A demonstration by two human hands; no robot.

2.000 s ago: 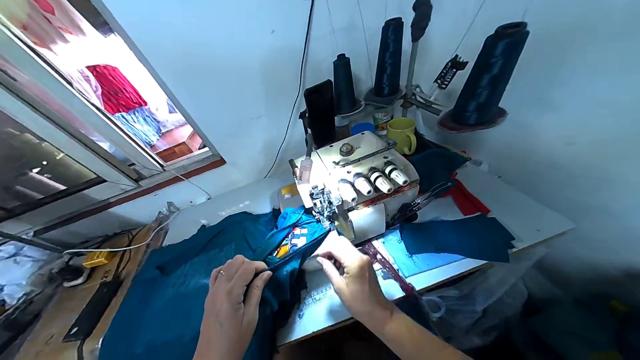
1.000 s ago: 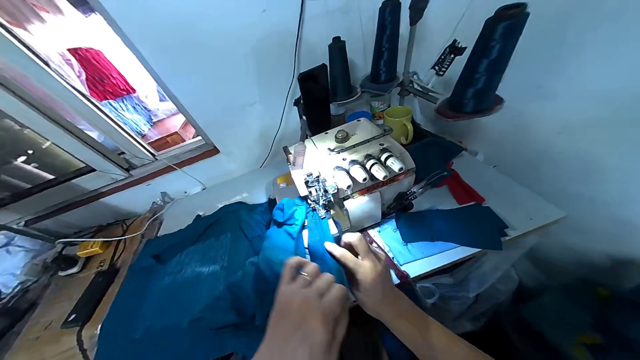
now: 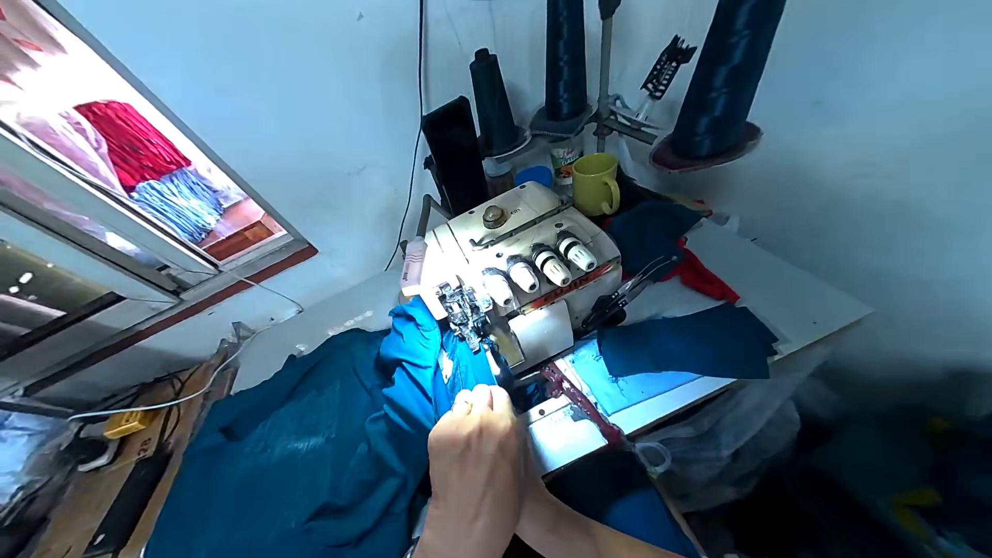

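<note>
A large teal fabric piece spreads over the left of the table and runs up to the needle area of a white overlock sewing machine. Just in front of the presser foot, my left hand is closed on the fabric's bunched edge. My right hand lies close against it, mostly hidden behind the left, so its fingers cannot be made out. A flat cut piece of dark teal fabric rests right of the machine, near black-handled thread snips.
Thread cones stand behind the machine beside a smartphone and a yellow-green mug. Red cloth lies at the right. A clear plastic bag hangs below the table edge. A white cable crosses at left.
My hands, apart two seconds ago, are now together in front of the presser foot. The patterned bit seen on the fabric earlier is mostly covered by teal folds.
</note>
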